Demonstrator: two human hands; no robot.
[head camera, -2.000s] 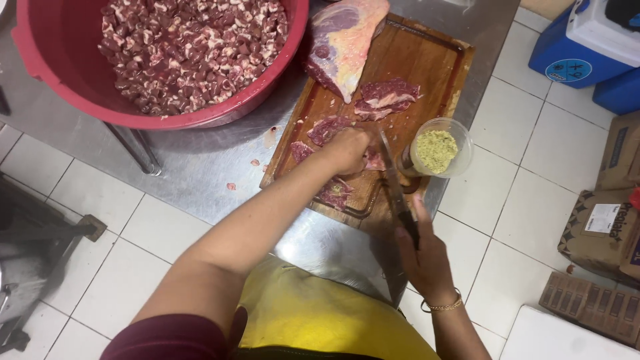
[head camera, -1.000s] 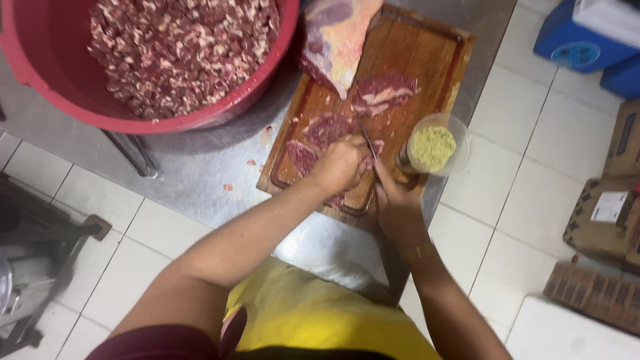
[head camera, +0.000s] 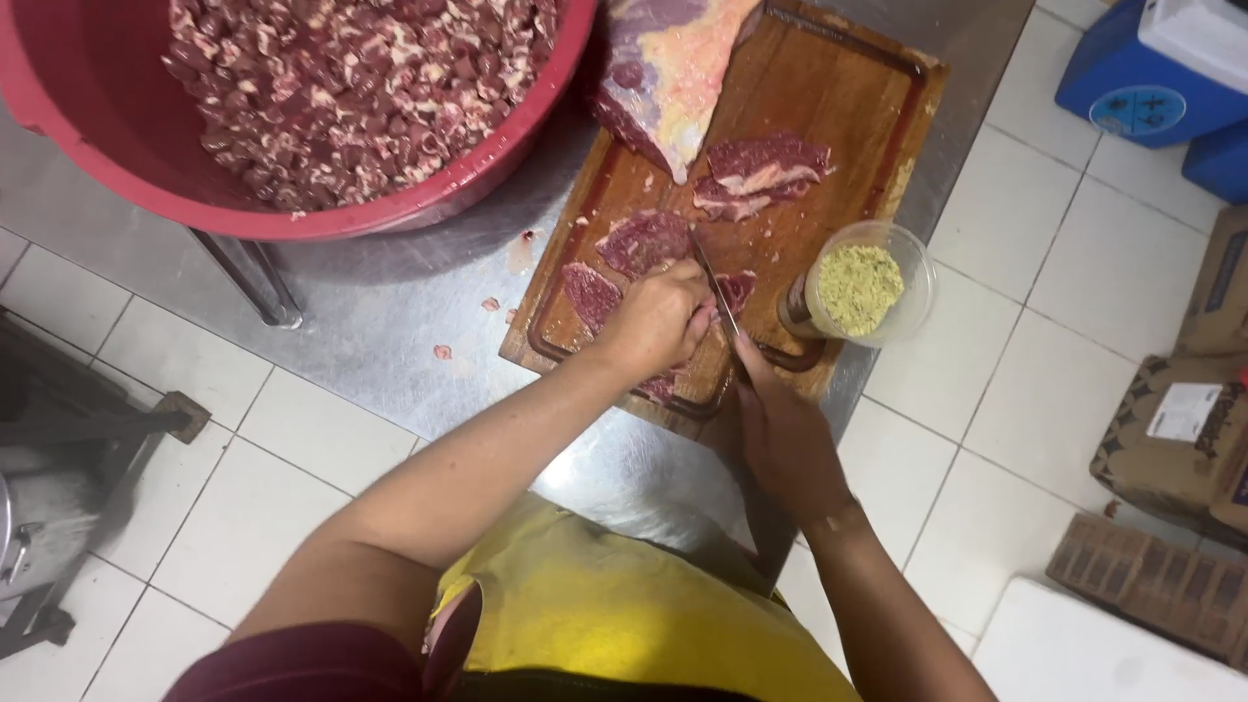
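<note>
On a wooden cutting board lie slices of raw red meat and, at its top left, a large fat-covered piece of meat. My left hand is closed over the meat at the board's lower middle; the fingers hide what they press on. My right hand grips a knife, its blade pointing up and left, close beside the left fingertips. Right of the blade, a clear plastic tub of yellow-green seasoning sits at the board's right edge. Two overlapping slices lie farther up.
A large red plastic basin of cut meat pieces stands left on the steel table. Blue coolers, cardboard boxes and a white lid-like surface are to the right. A dark metal frame stands at left.
My right hand and the knife have moved left and up from beside the tub, so the blade is now at my left hand. The left hand stays on the meat.
</note>
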